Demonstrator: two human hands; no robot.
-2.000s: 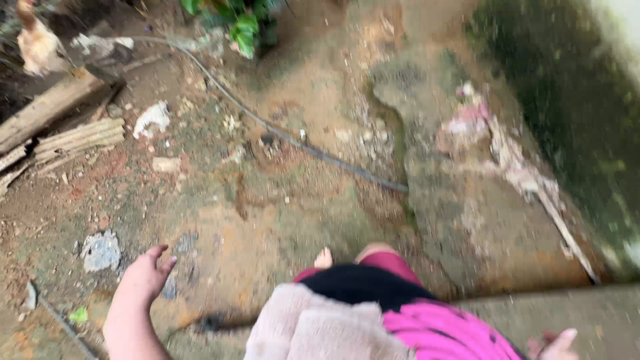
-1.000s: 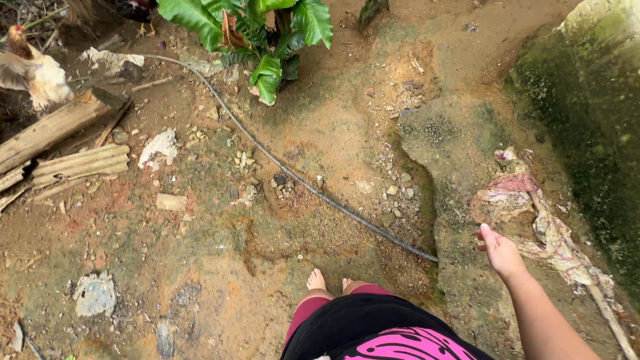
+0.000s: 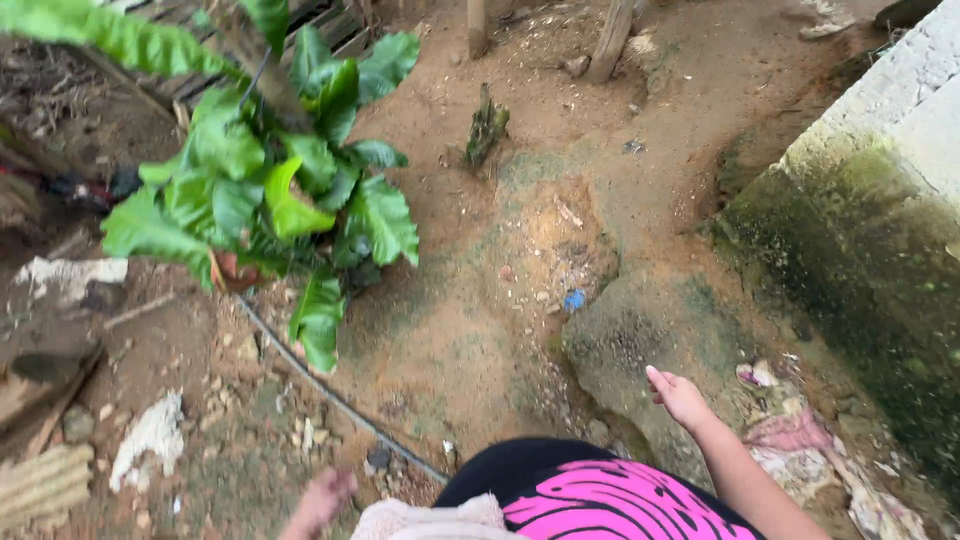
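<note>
My right hand point(image 3: 679, 401) reaches out at the right over the stained concrete slab point(image 3: 622, 337), with nothing held in it; its fingers look loosely curled. Low at the left, my left hand point(image 3: 328, 495) is blurred near the grey hose or cable point(image 3: 352, 412) on the ground, and I cannot tell its finger shape. A pale towel-like cloth point(image 3: 435, 520) lies against my front at the bottom edge, beside my black and pink clothing point(image 3: 622, 499). A dirty pink and white rag point(image 3: 795, 435) lies on the ground right of my right forearm.
A broad-leaved green plant point(image 3: 225, 180) stands at the upper left. A mossy concrete wall point(image 3: 847, 225) borders the right side. Ahead are a short stump point(image 3: 486, 127) and wooden posts point(image 3: 611, 41). Corrugated scrap point(image 3: 45, 487) and a white scrap point(image 3: 150, 442) lie at the left; a blue scrap point(image 3: 574, 300) is mid-ground.
The view has moved forward, bringing in more of the plant, the posts and the wall. My left hand, out of view one second ago, shows again at the bottom. My feet are no longer visible.
</note>
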